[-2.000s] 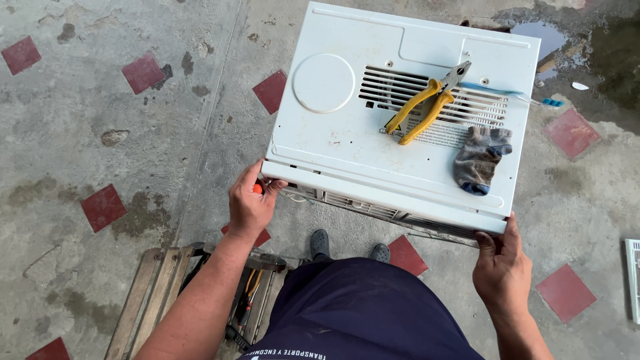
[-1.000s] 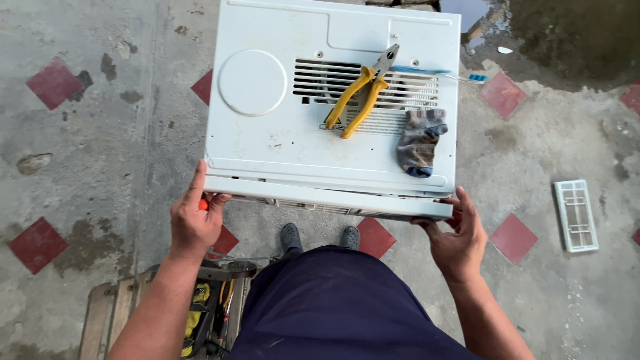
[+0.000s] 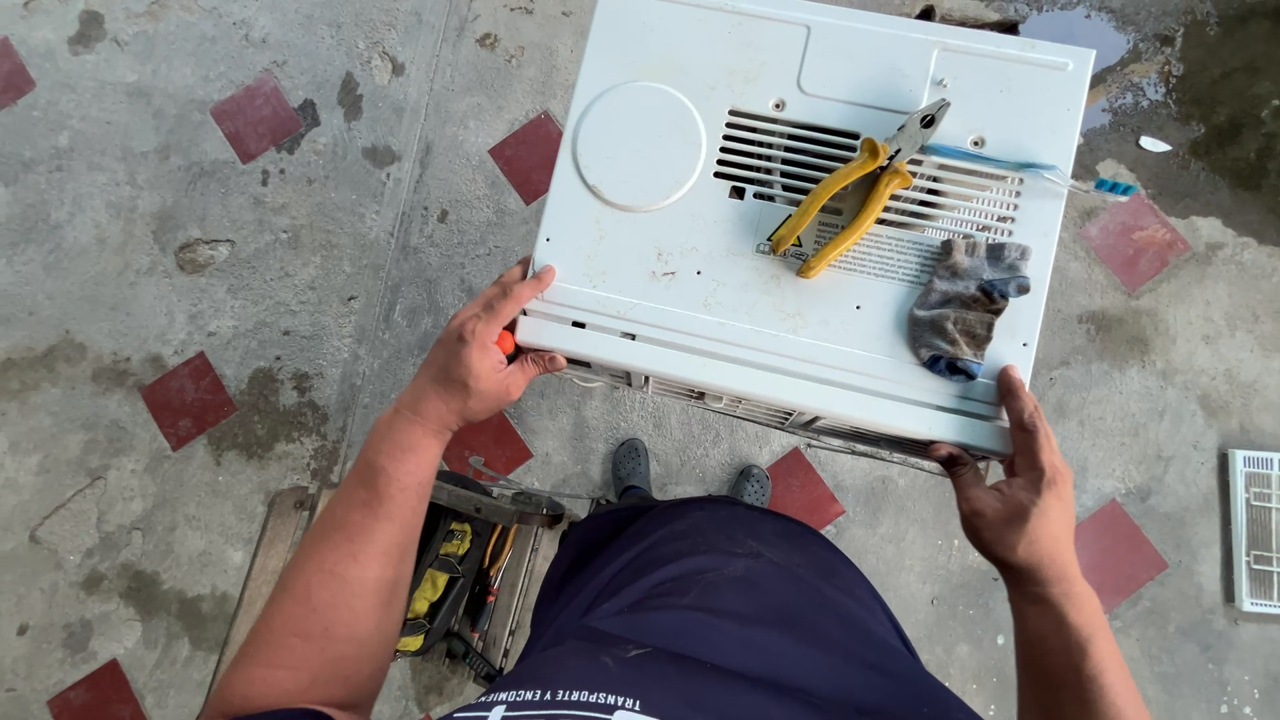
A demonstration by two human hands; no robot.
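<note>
A white appliance housing (image 3: 640, 270) with vent slots lies below me, its long front panel (image 3: 760, 385) along the near edge. My left hand (image 3: 478, 350) grips the panel's left end, with a small orange-red thing (image 3: 506, 343), perhaps a tool handle, partly hidden at its palm. At the right end, my right hand (image 3: 1015, 490) holds the panel between thumb and fingers. On the housing top rest yellow-handled combination pliers (image 3: 860, 195), a toothbrush (image 3: 1040, 170) whose bristled head juts past the right edge, and a dirty grey-blue sock or glove (image 3: 965, 310).
A wooden bench or stool (image 3: 262, 570) stands at lower left, bearing a black and yellow tool bag (image 3: 435, 585) and hand tools. A white grille or filter frame (image 3: 1258, 530) lies on the concrete floor at far right. A puddle (image 3: 1075, 40) is at the upper right.
The view has shifted back and forth. Both hands remain at the ends of the front panel. In the middle frame a gap beside the panel widens toward the right; now it looks narrower there.
</note>
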